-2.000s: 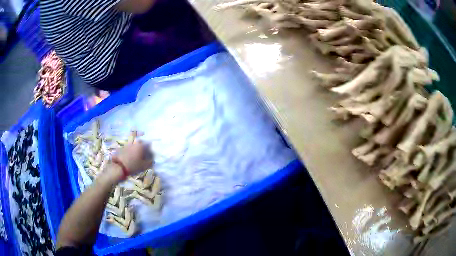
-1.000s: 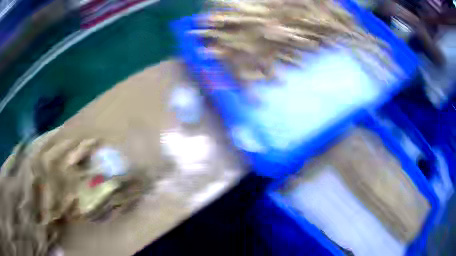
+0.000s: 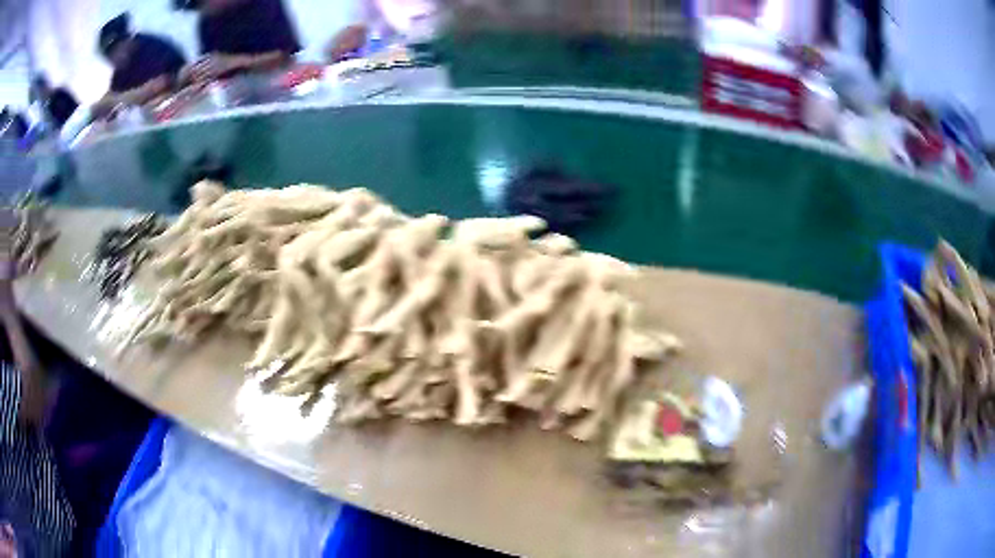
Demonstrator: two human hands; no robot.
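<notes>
A large heap of tan figure legs [image 3: 436,316] lies on the brown bench cover [image 3: 469,480], blurred by motion. A small yellowish block [image 3: 652,445] with a red spot stands right of the heap, with a white oval dish [image 3: 720,412] against it. A small white thing [image 3: 846,415], too blurred to name, lies near the blue tray. More figure legs [image 3: 951,349] lie in the blue parts tray [image 3: 892,436] at the right edge. Neither of my hands is in the picture.
A long green surface [image 3: 360,153] runs behind the bench and bears dark clumps [image 3: 559,196]. A lower blue tote with white liner [image 3: 218,504] is below the bench's front edge. A person's striped clothing [image 3: 33,480] shows at left. Other people sit at the far left.
The view has swung from the lower tote to the right-hand trays, then back to the bench heap. My left hand, earlier at legs in the lower tote, is out of view.
</notes>
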